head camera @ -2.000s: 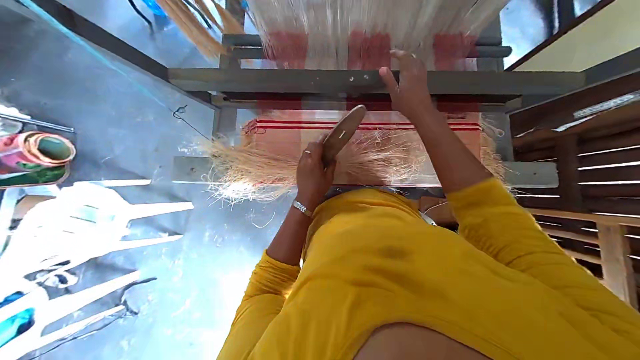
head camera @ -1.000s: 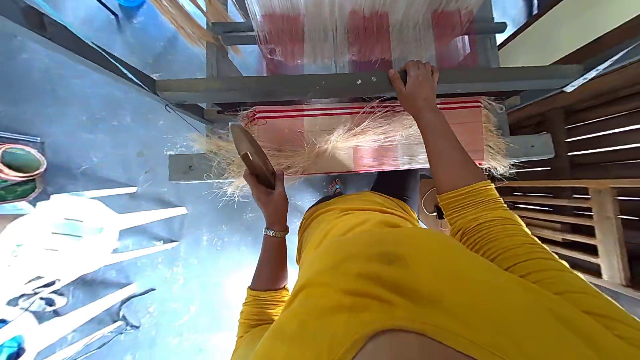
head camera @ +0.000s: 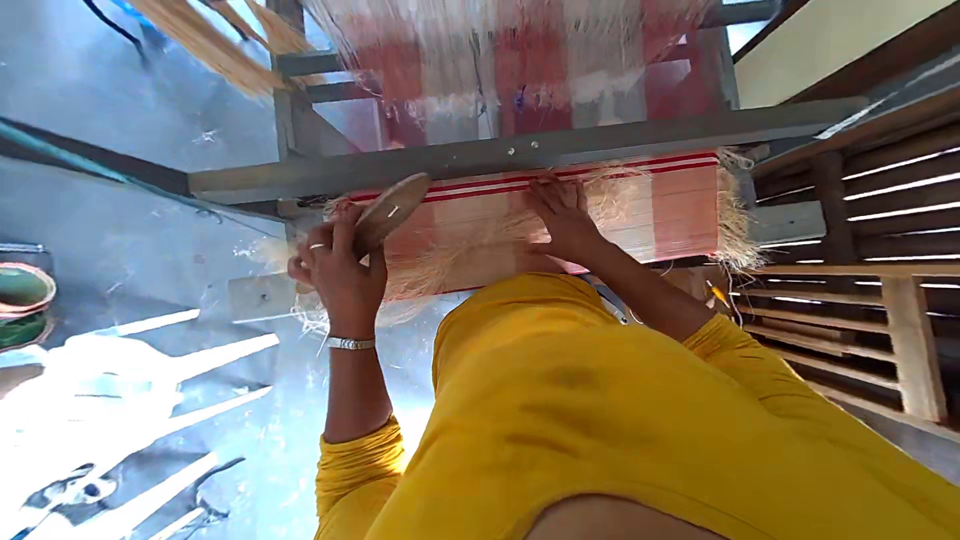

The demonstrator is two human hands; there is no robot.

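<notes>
A striped woven cloth (head camera: 679, 214) with red lines and loose pale fibres lies on the loom, below a grey wooden beam (head camera: 480, 157). My left hand (head camera: 341, 262) is at the cloth's left end and holds a flat, oval wooden shuttle (head camera: 394, 210) between thumb and fingers, tilted up to the right. Near the cloth's middle, my right hand (head camera: 566, 221) rests on the weave and loose fibres with its fingers bent; whether it pinches a fibre cannot be told. Pale and red warp threads (head camera: 525, 60) stretch beyond the beam.
A white plastic chair (head camera: 97, 397) stands on the floor at the left, below a green and red rolled item (head camera: 26, 289). Slatted wooden railing (head camera: 911, 345) lines the right side. Tan fibre bundles (head camera: 202, 45) hang at the upper left.
My right hand has come down from the beam onto the cloth. My left hand, with the shuttle still in it, has moved up onto the cloth's left end.
</notes>
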